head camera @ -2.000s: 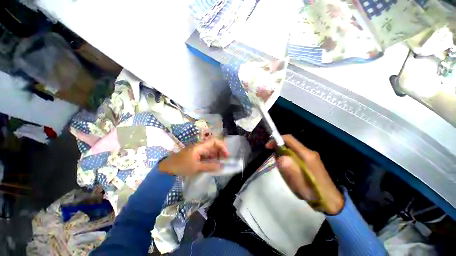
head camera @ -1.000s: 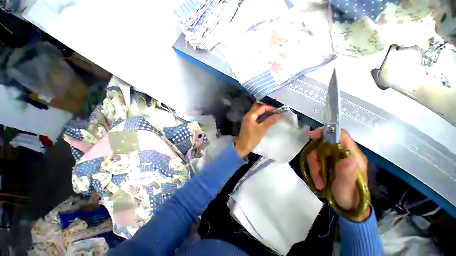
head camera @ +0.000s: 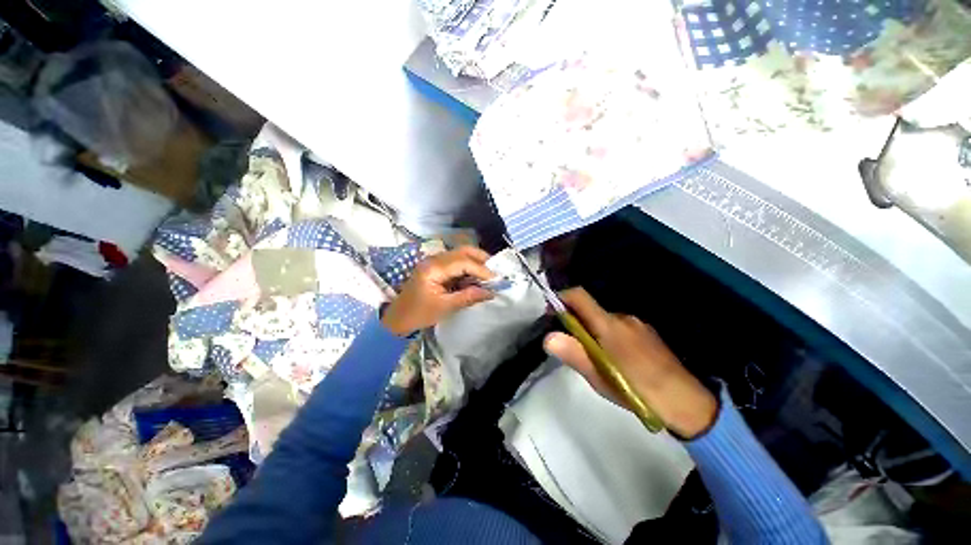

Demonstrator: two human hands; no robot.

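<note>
My left hand (head camera: 439, 290) pinches a small white fabric piece (head camera: 479, 330) above the black-covered lap. My right hand (head camera: 636, 367) holds the fabric shears (head camera: 602, 362), seen edge-on, with the blades pointing up and left at the corner of the pinched piece. Whether the blades are open cannot be told. Just beyond the blades, a floral panel with a blue-striped edge (head camera: 591, 138) hangs over the table edge. The cut stack (head camera: 602, 447) of white pieces lies on the lap, partly below my right hand.
A crumpled pile of patchwork (head camera: 287, 309) is left of the lap. Layered striped pieces (head camera: 479, 37) and patchwork fabric (head camera: 809, 64) lie on the table. The table-edge ruler (head camera: 767, 218) runs along the blue edge. Part of the sewing machine (head camera: 926, 170) is at right.
My left hand has moved left and down with the white piece. The shears have turned from upright to slanting left, towards that piece. The view has shifted slightly.
</note>
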